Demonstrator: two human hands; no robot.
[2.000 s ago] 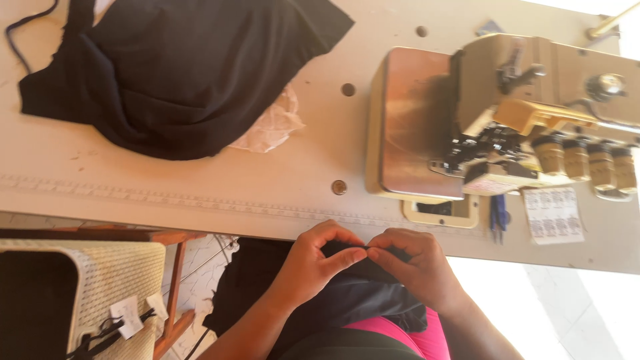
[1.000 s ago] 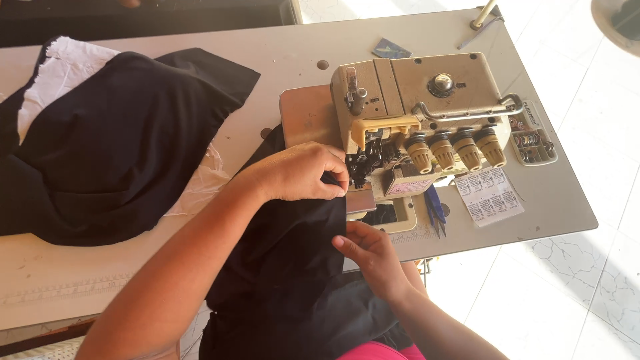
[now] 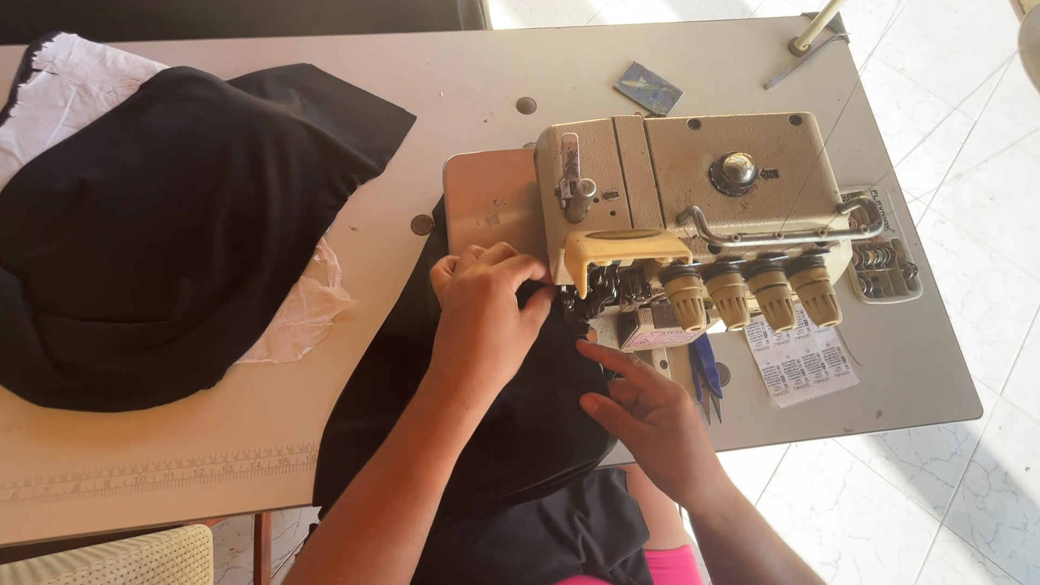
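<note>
An overlock sewing machine (image 3: 691, 187) stands on the table, its needle and presser foot area partly hidden behind a yellowish guard. Black fabric (image 3: 520, 422) runs from beside the machine's plate down over the table edge to my lap. My left hand (image 3: 491, 305) pinches the fabric between thumb and fingers, just left of the presser foot. My right hand (image 3: 638, 402) lies lower right, index fingertip on the fabric edge just in front of the foot, thumb and fingers apart. Whether it grips any cloth is unclear.
More black fabric (image 3: 162, 236) with white material lies at the left. Blue thread snips (image 3: 707, 374) and a printed label sheet (image 3: 800, 357) are right of my right hand. A tray of small parts (image 3: 886, 252) sits behind them; a ruler scale (image 3: 162, 475) runs along the front edge.
Both hands have gone from the front edge up to the machine, bringing the black fabric beside the foot. Since one second ago, my right index fingertip has come closer to the foot. The view has shifted.
</note>
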